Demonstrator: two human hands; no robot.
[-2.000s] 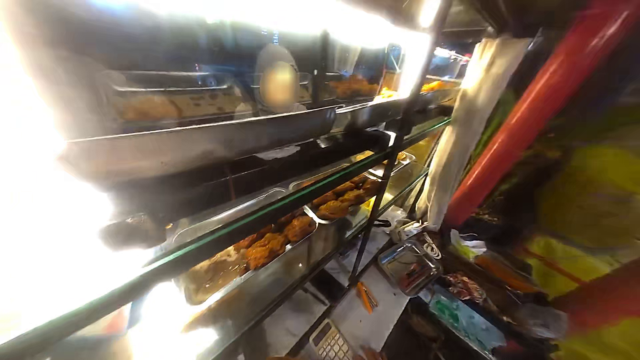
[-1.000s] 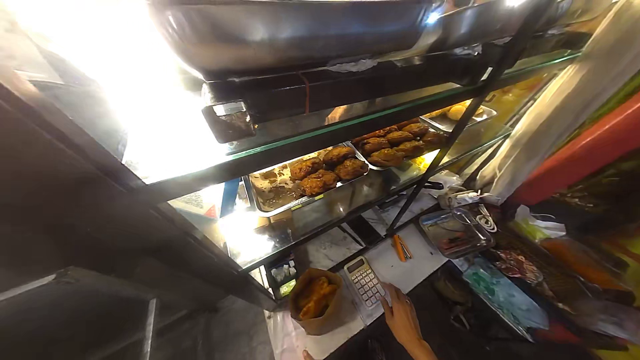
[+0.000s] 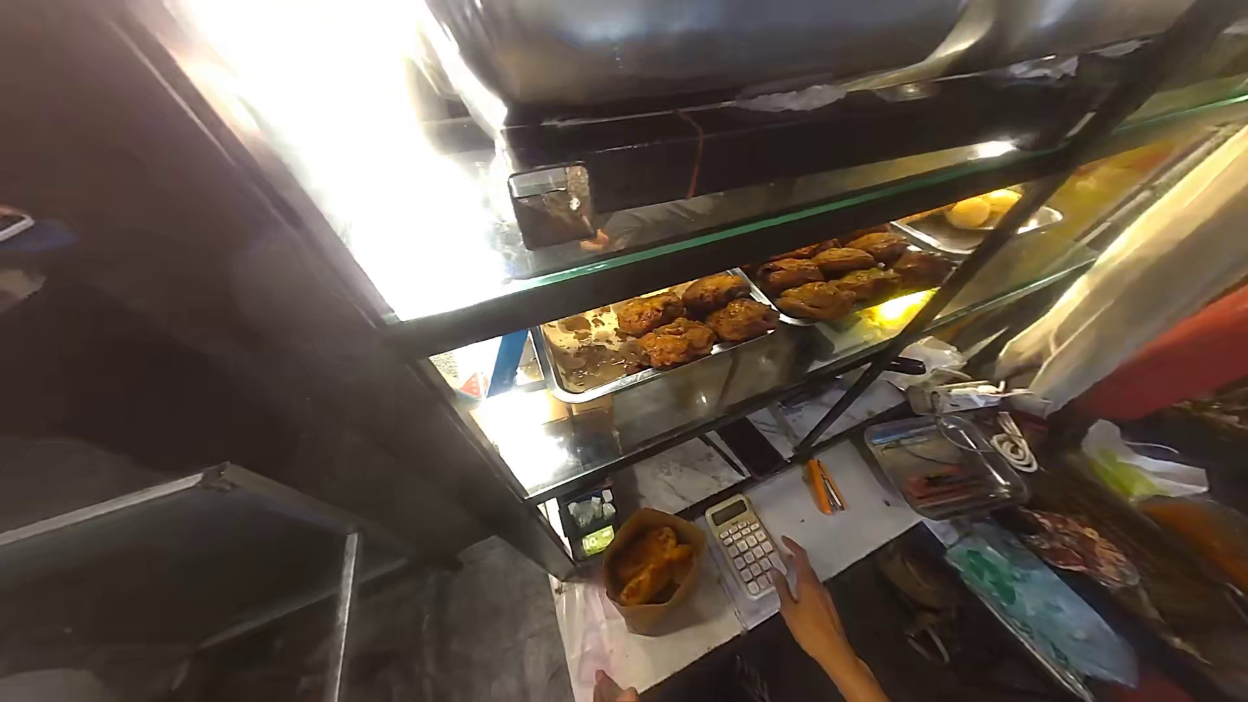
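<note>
My right hand (image 3: 811,609) rests its fingertips at the lower edge of a white calculator (image 3: 746,546) on the narrow counter, its fingers apart and gripping nothing. Left of the calculator stands a brown paper bag (image 3: 673,616) with fried chicken pieces (image 3: 651,567) in its open top. Only part of my left hand (image 3: 614,688) shows at the bottom edge, below the bag on pinkish plastic; whether it grips anything cannot be seen. An orange-handled tool (image 3: 824,487), perhaps a stapler, lies right of the calculator.
Above the counter, a glass display case holds metal trays (image 3: 582,394) of fried chicken. A clear plastic container (image 3: 946,468), white cable (image 3: 1014,447) and teal plastic bag (image 3: 1038,600) lie to the right. A dark post (image 3: 897,341) slants down to the counter. A metal-edged frame (image 3: 205,476) stands left.
The view has swung down toward the counter. My right hand, beside the calculator one second ago, is still there. The paper bag was in view one second ago too.
</note>
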